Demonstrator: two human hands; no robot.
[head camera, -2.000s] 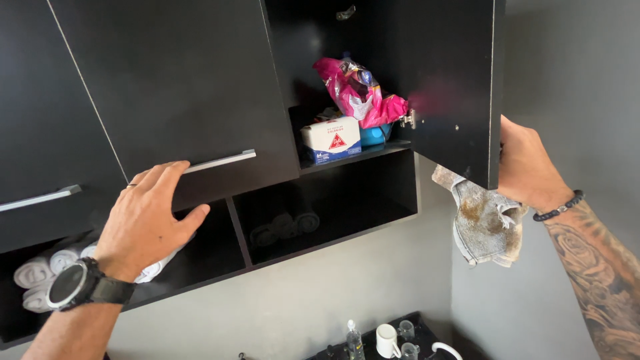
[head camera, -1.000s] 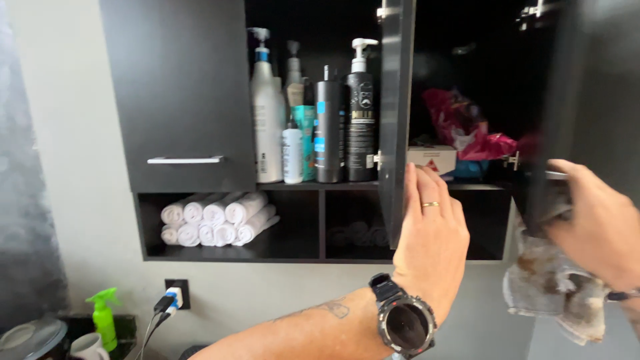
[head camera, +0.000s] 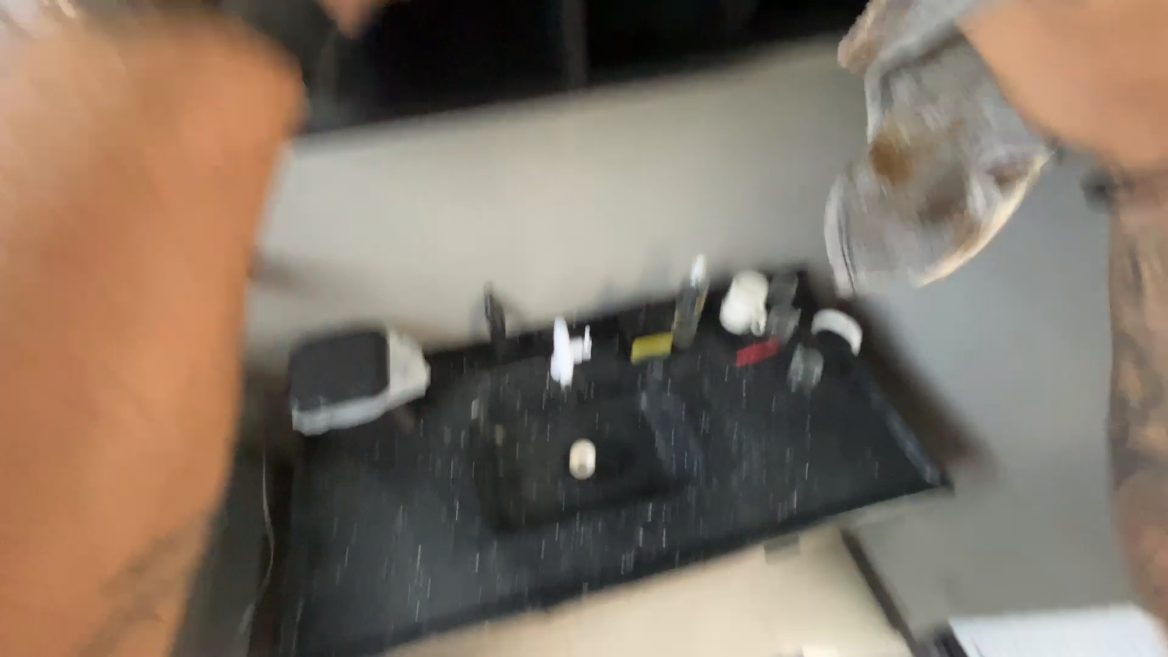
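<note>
The view is blurred. Along the left edge my left forearm runs upward, with a dark watch at the wrist. Only a bit of skin at the top edge, perhaps part of my left hand (head camera: 349, 13), shows beyond the watch, so its grip is hidden. At the upper right is my right hand (head camera: 1081, 78), with a grey cloth (head camera: 940, 155) hanging from it in brown-stained folds. The underside of the black wall cabinet (head camera: 456, 64) crosses the top between both arms.
Below lies a black countertop (head camera: 392, 538) with a dark sink (head camera: 547, 493) and a faucet (head camera: 495, 319). Around it stand a white pitcher or mug (head camera: 745, 303), a bottle (head camera: 691, 306), a yellow sponge (head camera: 651, 347), a red item (head camera: 757, 352), glasses (head camera: 806, 367) and a black-and-white appliance (head camera: 342, 379).
The view has swung down from the cabinets to the counter and sink. My left hand, at a cabinet door a second ago, is now mostly out of frame. The cloth is still with my right hand.
</note>
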